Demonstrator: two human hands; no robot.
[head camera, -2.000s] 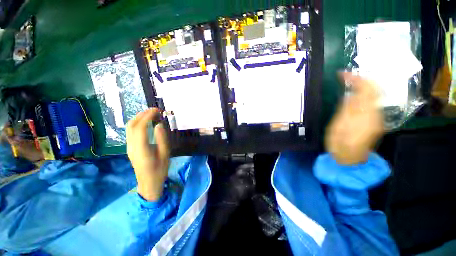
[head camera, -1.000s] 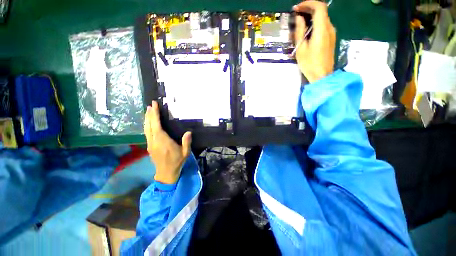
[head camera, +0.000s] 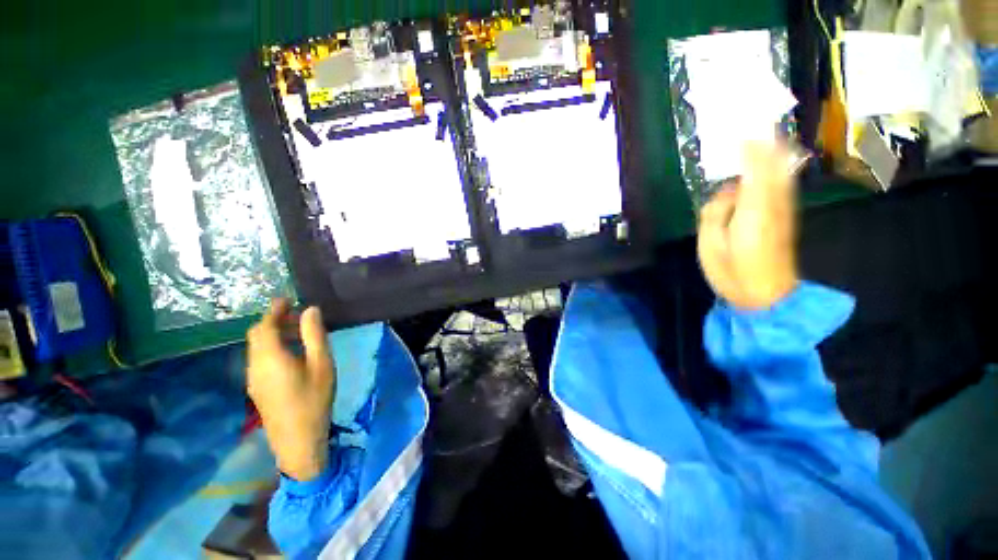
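Note:
Two open tablet assemblies lie side by side on a black foam pad (head camera: 525, 271). The left tablet assembly (head camera: 385, 186) and the right tablet assembly (head camera: 550, 164) show yellow circuit boards at the top and large white areas below. My left hand (head camera: 291, 383) is near the pad's lower left corner, fingers apart, holding nothing visible. My right hand (head camera: 753, 224) is blurred, at the lower edge of the right plastic bag (head camera: 735, 98), which has a white sheet on or inside it. A small thin thing shows near its fingertips; I cannot tell whether it is held.
The left plastic bag (head camera: 202, 208) with a white strip lies left of the pad. A blue box (head camera: 57, 293) with yellow wire is at the far left. Scrap liners and papers (head camera: 892, 77) are at the far right. A large black slab (head camera: 908, 273) is at the right.
My right hand has moved from the right tablet's top right corner down and right to the right bag. My left hand has moved off the pad's left edge, slightly down and left. The view has shifted.

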